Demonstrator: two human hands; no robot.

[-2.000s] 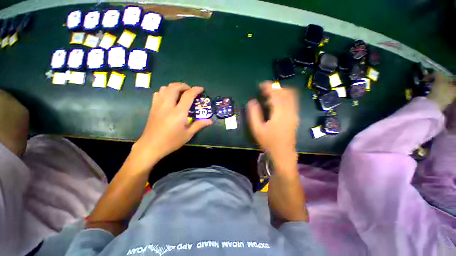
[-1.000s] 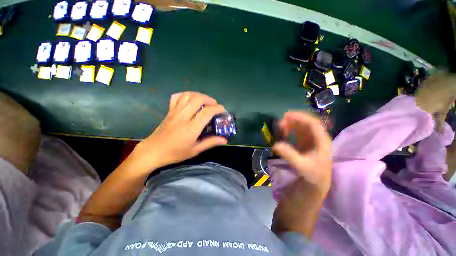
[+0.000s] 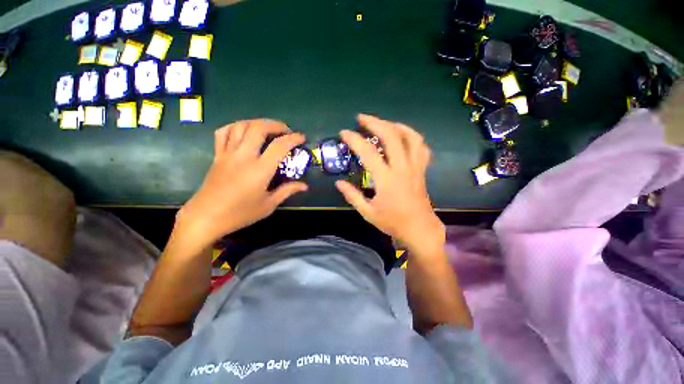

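A lit smartwatch screen module (image 3: 295, 163) lies under the fingers of my left hand (image 3: 241, 171), between thumb and forefinger. A second module (image 3: 335, 155), dark with small lit icons, lies between my two hands, close to the fingertips of my right hand (image 3: 393, 174). Another lit module (image 3: 376, 146) and a yellow-edged battery (image 3: 367, 178) show partly under my right hand's fingers; the rest is hidden. Both hands are low over the green mat (image 3: 300, 75), near its front edge. My right hand's fingers are bent around the modules.
Two rows of white-lit modules (image 3: 148, 77) with yellow-edged batteries (image 3: 151, 115) lie at upper left. A jumbled pile of mostly dark modules (image 3: 496, 55) lies at right, one lit module (image 3: 507, 161) nearer me. A person's pink sleeve (image 3: 577, 176) is at far right.
My right hand has moved left to beside my left hand, bringing a module from the right. The modules at my hands now lie further apart. The view has shifted slightly.
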